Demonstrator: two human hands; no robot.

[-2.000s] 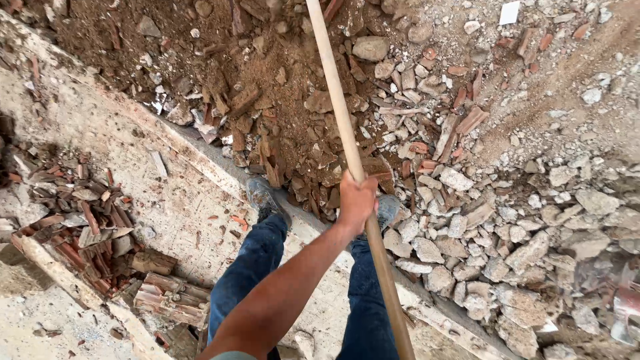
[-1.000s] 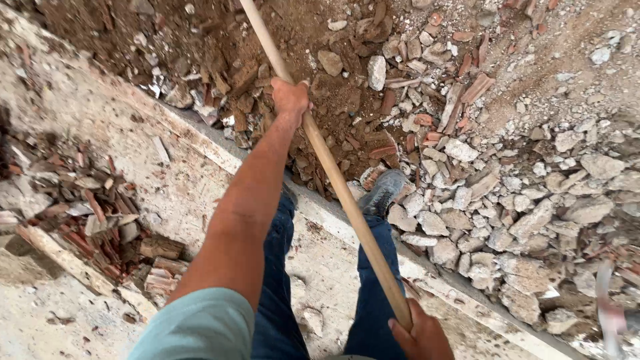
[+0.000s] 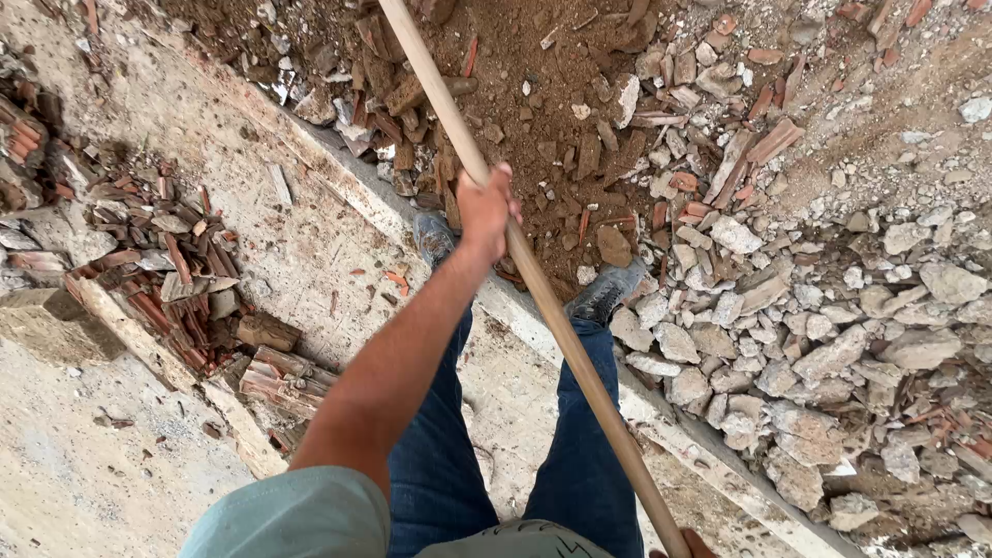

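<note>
A long wooden handle (image 3: 570, 333) slants across the view from the top centre to the bottom, its far end out of frame. My left hand (image 3: 487, 209) is closed around the shaft in front of my shoes. Farther down, my right hand (image 3: 690, 544) is on the shaft's lower end, mostly cut off by the bottom edge. Past my left hand lies brown soil (image 3: 535, 101) mixed with stones and broken brick. What the handle carries at its other end is out of view.
My shoes are at a concrete curb (image 3: 364, 194) that runs diagonally. Concrete rubble (image 3: 821, 356) is heaped on the right. On the left lie broken red hollow bricks (image 3: 186, 302) and a stone block (image 3: 58, 325) on a concrete slab (image 3: 93, 465).
Between one second ago and now, my left hand has moved down toward my shoes. My right hand, on the handle's lower end one second ago, is now mostly out of frame.
</note>
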